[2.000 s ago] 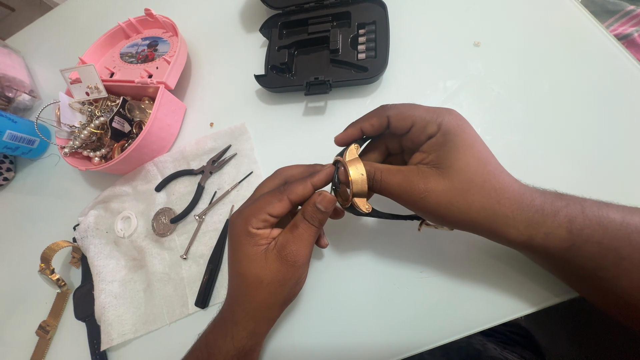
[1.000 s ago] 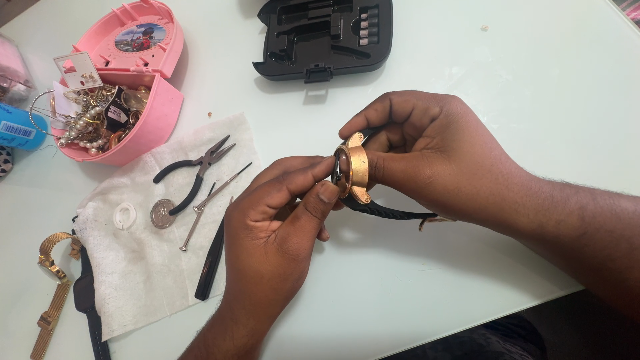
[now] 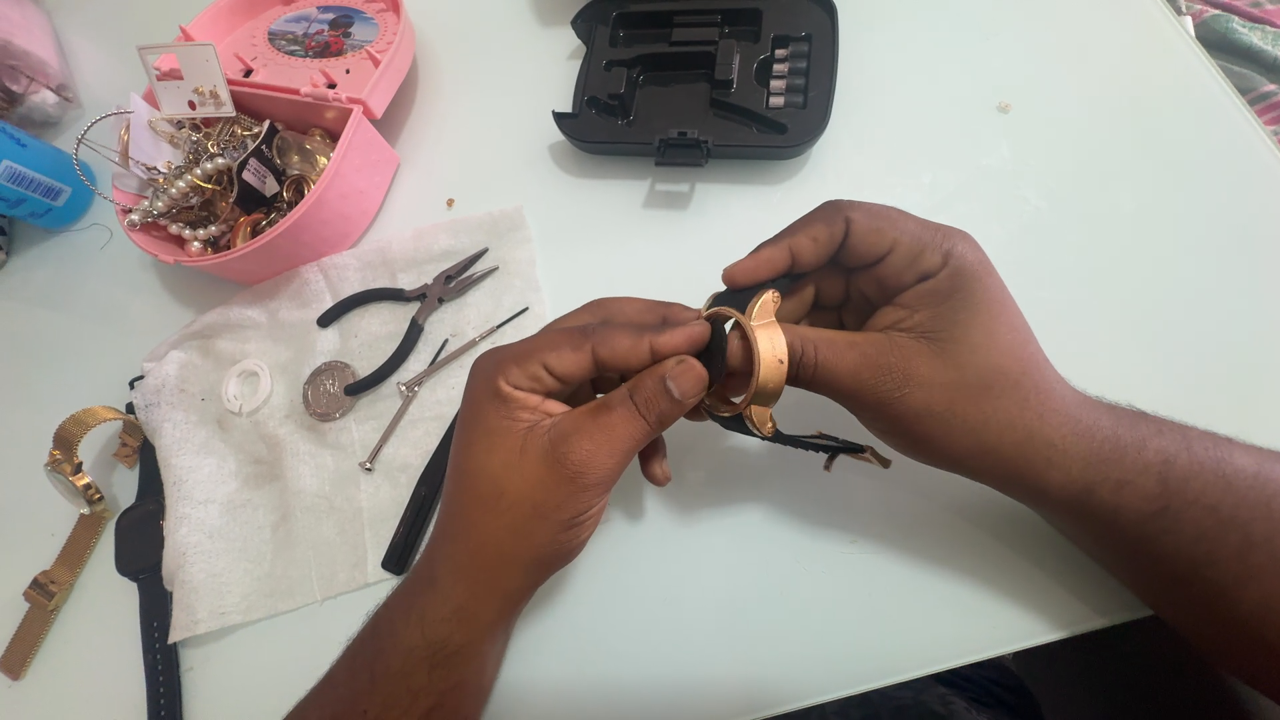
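My right hand (image 3: 880, 340) grips a gold-coloured watch case (image 3: 768, 360), which is turned on edge so its round opening faces left. A dark strap (image 3: 800, 438) hangs from the case, its end frayed or split. Between the thumb and forefinger of my left hand (image 3: 590, 400) is a small dark round part (image 3: 713, 352), held at the case's opening; whether it is partly inside cannot be told. Left of my hands, on a white cloth (image 3: 270, 540), lie needle-nose pliers (image 3: 428, 298), two small screwdrivers (image 3: 455, 352), a coin-like metal disc (image 3: 329, 391), a white ring (image 3: 246, 387) and a black tool (image 3: 420, 505).
An open pink box (image 3: 350, 200) full of jewellery stands at the upper left, beside a blue bottle (image 3: 40, 180). A black tool case (image 3: 690, 130) lies open at the top. A gold mesh watch (image 3: 70, 540) and a dark-strapped watch (image 3: 142, 540) lie at the left.
The gold-coloured case has turned slightly, and its round opening shows more now. Both hands stay close together around it.
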